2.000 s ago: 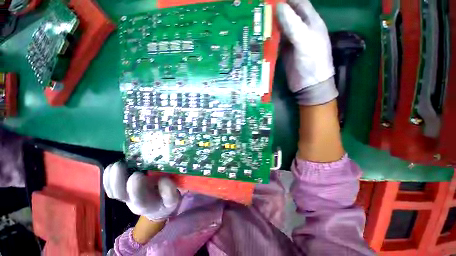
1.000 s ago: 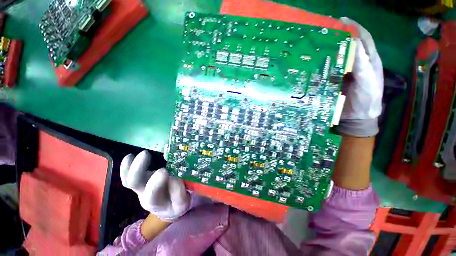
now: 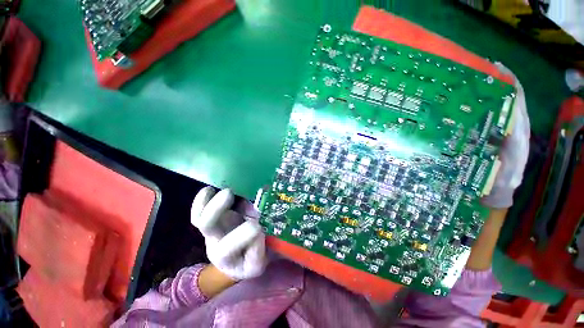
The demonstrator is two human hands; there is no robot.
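Note:
A green circuit board faces me with its solder side up, tilted clockwise, with a bright glare band across it. A red-orange foam pad shows behind its top and bottom edges. My right hand, in a white glove, holds the board and pad at the right edge; its fingers are partly hidden behind them. My left hand, also in a white glove, is at the lower left corner with curled fingers. Whether it grips the board there is unclear.
Another board lies on a red pad at the upper left of the green bench. A black tote with red pads is at lower left. Red foam trays with boards are at right.
The board and pad have moved right in the view and turned clockwise, with both hands moving along. The bench items have also shifted in the view.

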